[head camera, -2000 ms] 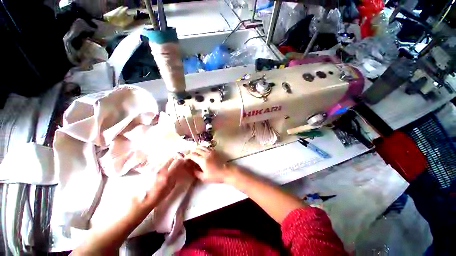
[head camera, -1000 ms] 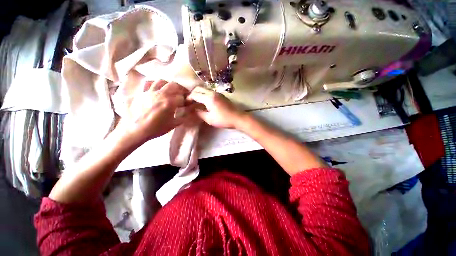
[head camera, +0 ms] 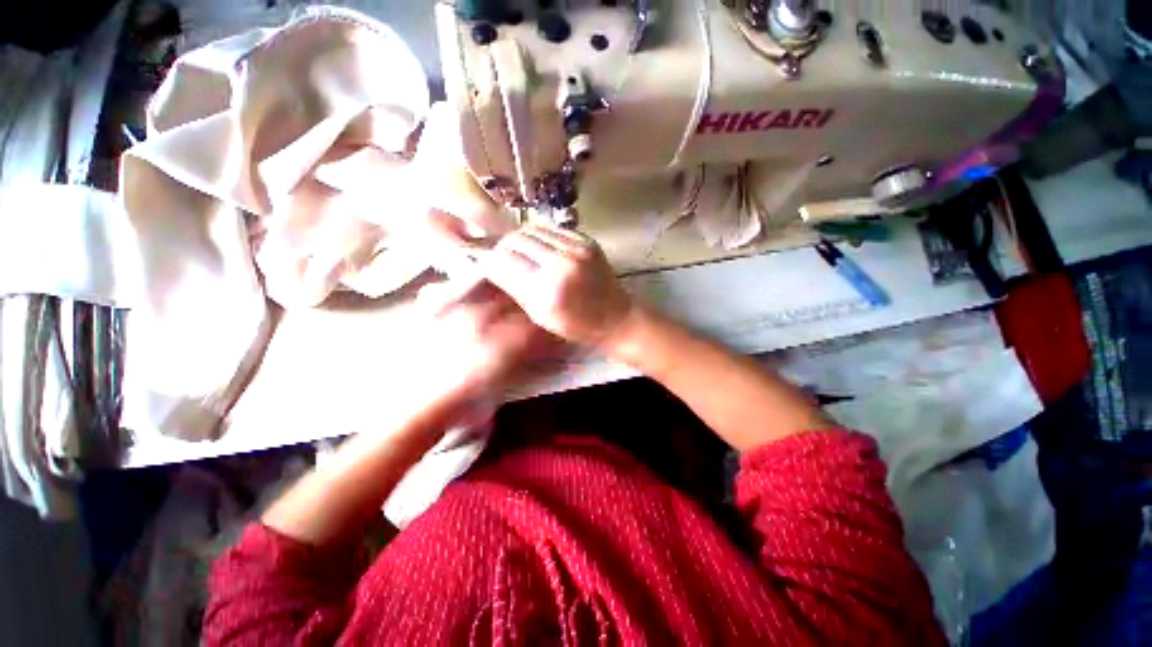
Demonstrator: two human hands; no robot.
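Note:
A pale cream garment piece (head camera: 190, 253) lies bunched on the white table, left of the needle of the cream HIKARI sewing machine (head camera: 783, 139). My right hand (head camera: 556, 281) is at the presser foot (head camera: 553, 202), its fingers bent over the cloth edge. My left hand (head camera: 499, 335) is blurred, lower and beside the right hand, partly overlapped by it; its fingers cannot be made out. A pale strip of the cloth (head camera: 440, 475) hangs over the table's front edge below my left hand.
A stack of pale and grey cut pieces (head camera: 57, 367) lies at the far left. A blue tool (head camera: 853, 273) lies right of the needle on the table. A red block (head camera: 1046, 339) is at the right. A beige scrap (head camera: 737, 209) hangs under the machine arm.
The view has tilted down since the first frame. My left hand has moved right and down from the bunched cloth, close under my right hand. My right hand has stayed near the presser foot.

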